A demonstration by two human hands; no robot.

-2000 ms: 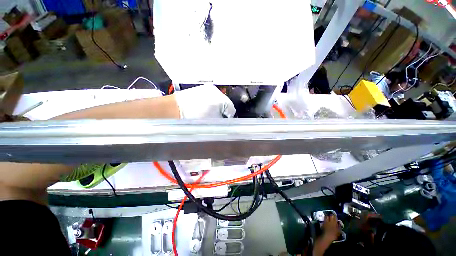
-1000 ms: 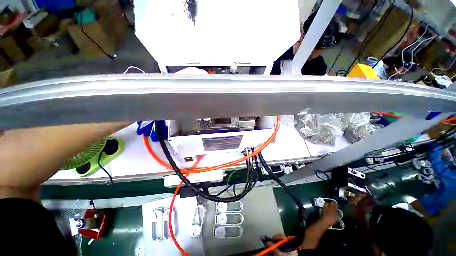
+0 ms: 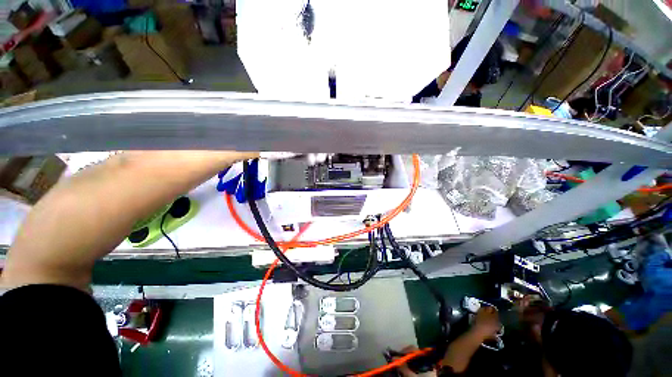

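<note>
My left arm reaches from the left to the white screw feeder [image 3: 337, 204] with dark mechanism on top. Only a pale sliver of my left hand [image 3: 275, 155] shows under the metal beam; its fingers are hidden. At the bottom edge, what looks like my right hand [image 3: 410, 368] is small and cut off, beside a small dark tool part [image 3: 392, 356] and the orange hose [image 3: 263, 302]. What it grips is unclear. White oval housings [image 3: 337, 322] lie on the pale mat [image 3: 383, 313], three stacked in a column and others to the left.
A metal beam [image 3: 331, 131] crosses the view above the feeder. A black cable [image 3: 298, 278] loops in front. A blue-white glove [image 3: 250, 185], clear bags [image 3: 479, 188], green fan [image 3: 166, 221] and red bin [image 3: 151, 324] lie around. A neighbour's hand [image 3: 485, 324] works at the right.
The view has shifted, so the beam sits higher and the feeder top shows beneath it. My gloved left hand, seen above the beam earlier, is now mostly hidden. The hand and orange hose have appeared at the bottom.
</note>
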